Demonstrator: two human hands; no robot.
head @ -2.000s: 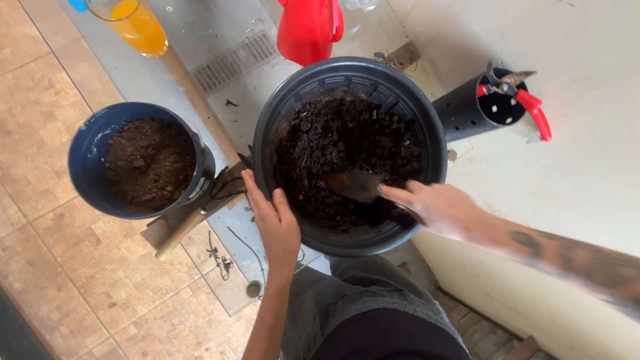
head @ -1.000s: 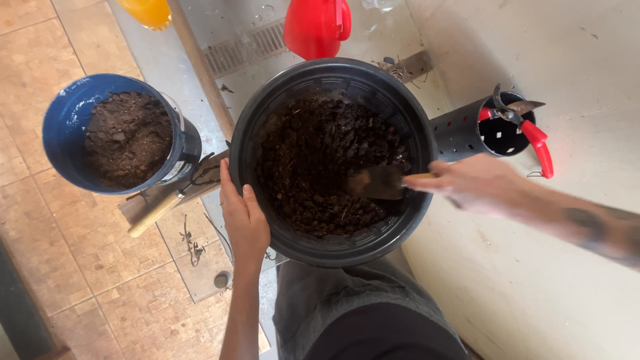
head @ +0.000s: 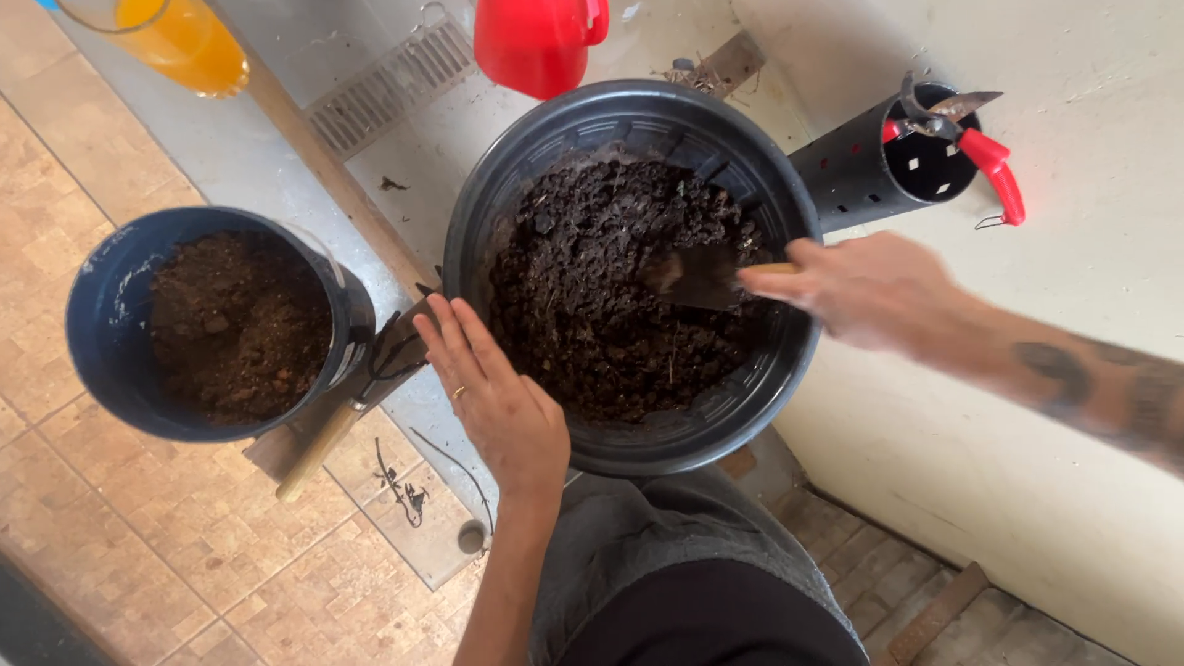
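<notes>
A large black plastic pot (head: 634, 453) holds dark, crumbly soil (head: 601, 268). My right hand (head: 869, 287), slightly blurred, grips the wooden handle of a garden trowel (head: 703, 277) over the pot's right rim, with the blade in the soil. Flat against the pot's left outer side rests my left hand (head: 499, 398), fingers nearly straight and holding nothing. Left of it stands a blue bucket (head: 106, 305) with brown soil. A hand cultivator (head: 324, 444) with a wooden handle lies between bucket and pot.
Behind the pot is a red plastic container (head: 536, 46); a glass of orange drink (head: 185, 42) stands at upper left. Red-handled pruning shears (head: 990, 166) rest across a black perforated tube (head: 842, 176) at the right. A metal drain grate (head: 388, 88) and dry roots (head: 402, 490) also show.
My right hand has kept hold of the trowel while its blade shifted within the soil. More soil now lies heaped toward the pot's far side. My left hand stays at the pot's left side.
</notes>
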